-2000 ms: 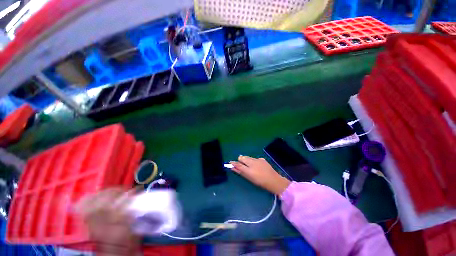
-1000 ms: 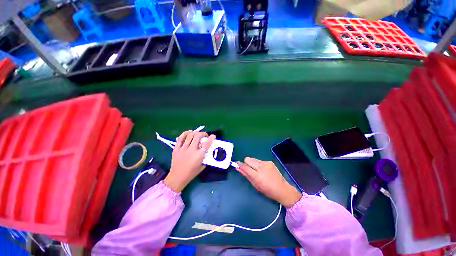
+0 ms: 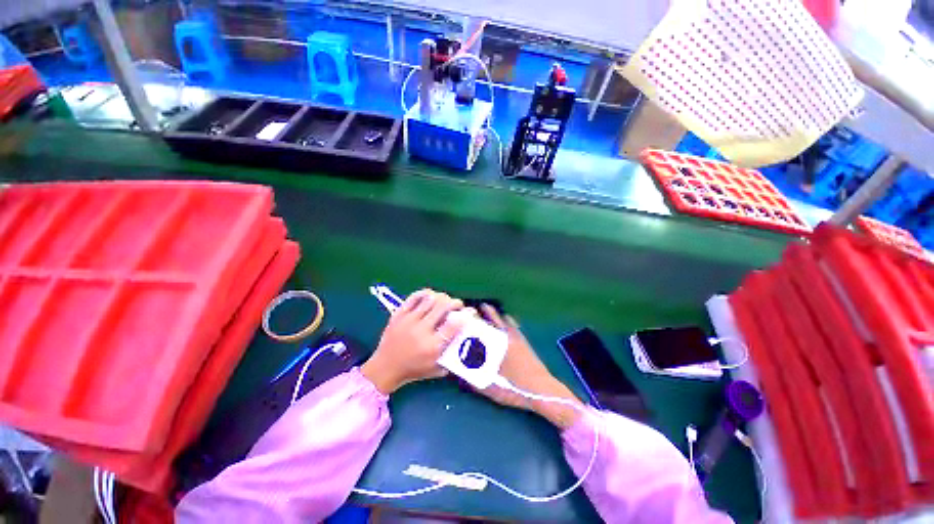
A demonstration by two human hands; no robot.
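My left hand [image 3: 412,343] holds a white power bank [image 3: 477,353] with a dark round window, over the middle of the bench. Its short white leads [image 3: 387,298] stick out beyond my left hand. A long white charging cable [image 3: 553,396] runs to the power bank's lower right end and loops down to the bench. My right hand [image 3: 522,368] is behind and right of the power bank, its fingers partly hidden. A dark object, mostly hidden, shows at those fingers; I cannot tell if they grip it.
Red blister tray stacks stand left [image 3: 123,297] and right [image 3: 819,379]. A tape roll [image 3: 293,316], second phone [image 3: 598,370], phone on a power bank [image 3: 676,349] and purple-headed device [image 3: 744,400] lie nearby. A black compartment tray [image 3: 287,135], blue-and-white machine [image 3: 448,128] and black fixture [image 3: 541,133] stand at the far side.
My left hand has brought the power bank from the left to the middle. The charging cable now meets the power bank. My right hand has moved from the cable plug to behind the power bank.
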